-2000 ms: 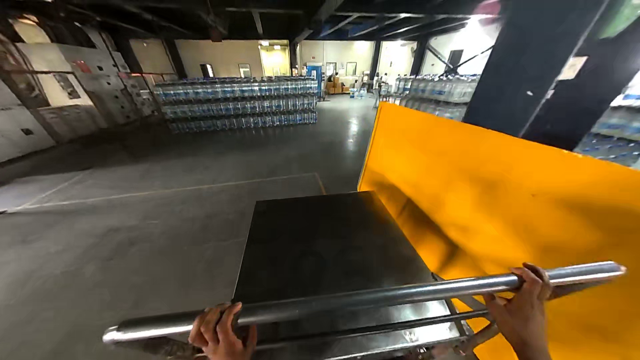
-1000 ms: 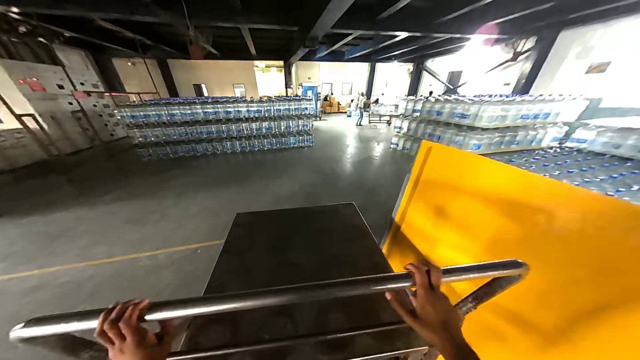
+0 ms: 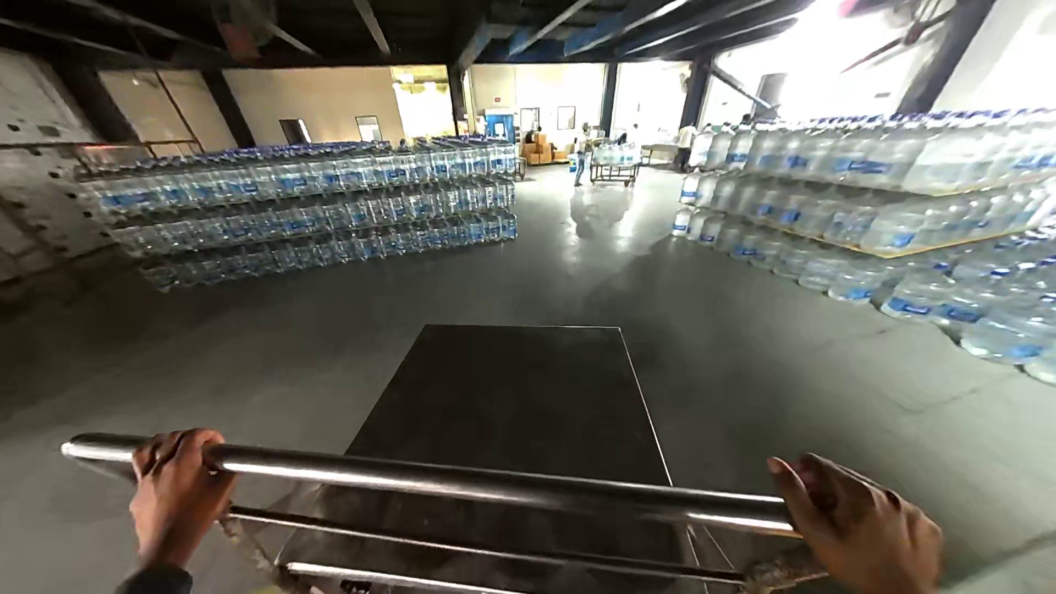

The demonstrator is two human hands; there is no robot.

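A shiny metal push handle [image 3: 462,481] of a platform trolley spans the lower part of the view. My left hand [image 3: 180,487] is wrapped around the bar near its left end. At the bar's right end, my right hand [image 3: 858,520] has its fingers curled over the metal. Beyond the handle lies the trolley's dark flat deck [image 3: 511,396], with no load on it. Thinner metal rails run below the handle, between my hands.
Large water bottles [image 3: 330,206] stand in stacked tiers at left; more tiers of bottles [image 3: 825,190] stand at right. Between them, the floor [image 3: 577,239] leads toward a distant person [image 3: 580,155], a loaded cart [image 3: 615,165] and cardboard boxes [image 3: 538,151].
The view has turned and moved forward with the trolley. The yellow panel on the right has gone out of view. My right hand is now at the bar's right end; it was farther in before.
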